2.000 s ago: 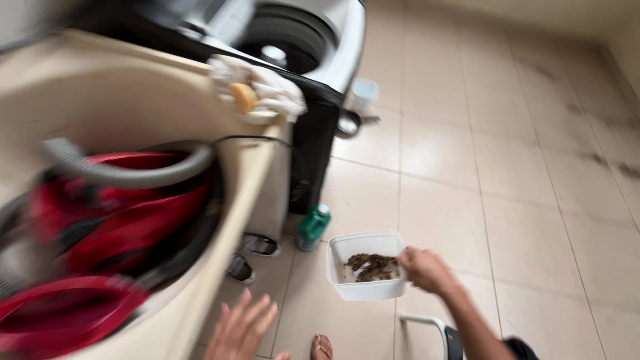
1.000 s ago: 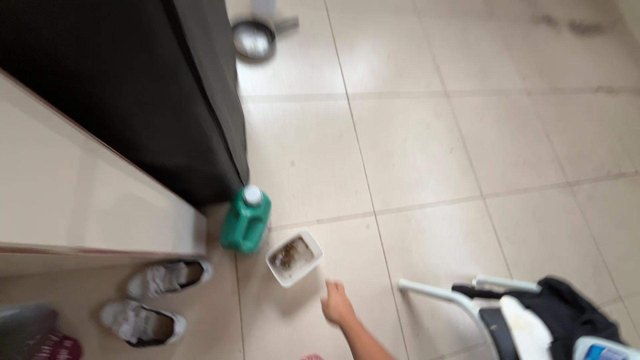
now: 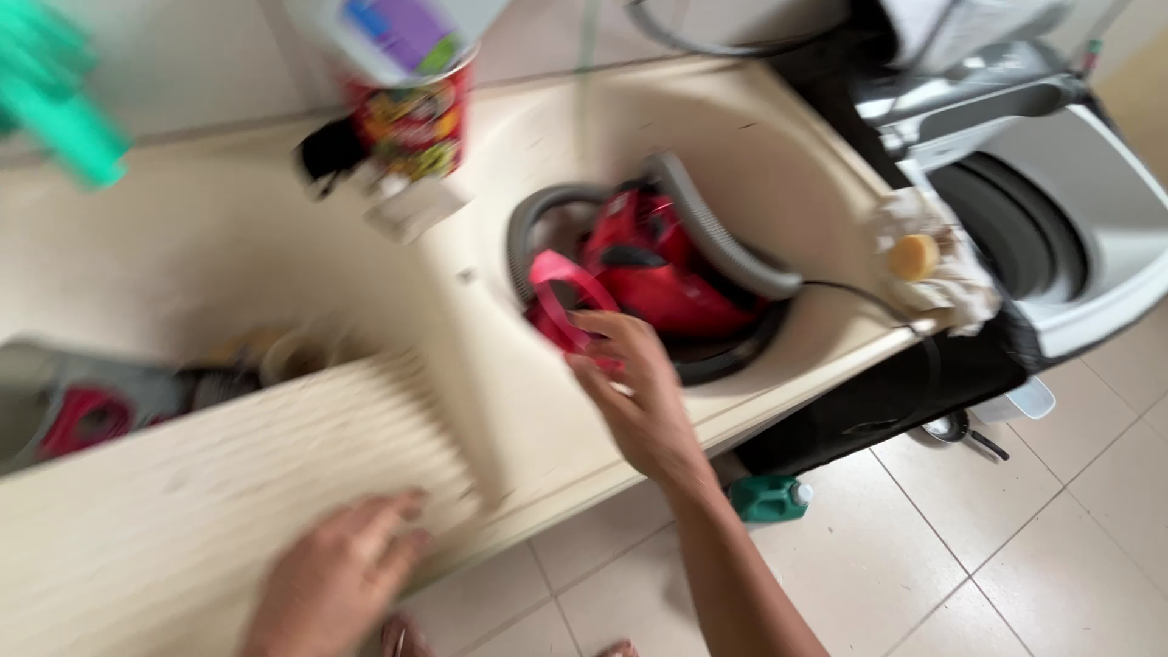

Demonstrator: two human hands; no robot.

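Observation:
My right hand point(image 3: 639, 401) reaches over the rim of the sink basin point(image 3: 794, 109), its fingers at a pink plastic ring-shaped part point(image 3: 573, 292); blur hides how firmly it grips. Behind that part, a red vacuum cleaner point(image 3: 671, 274) with a grey ribbed hose point(image 3: 721, 228) lies in the basin. My left hand point(image 3: 342, 570), blurred, is over the ribbed washboard point(image 3: 274, 511) with its fingers apart and nothing in them.
A red printed tub point(image 3: 415, 123) stands at the basin's back left. Yellow soap point(image 3: 912, 258) rests on a white cloth point(image 3: 949, 297) beside the open washing machine point(image 3: 1104, 192). Below are a green jug point(image 3: 768, 499) and a small pan point(image 3: 949, 427) on the tiled floor.
The view has swung from the floor to the sink. My right hand held a white container two seconds ago; now it is at the pink part in the basin.

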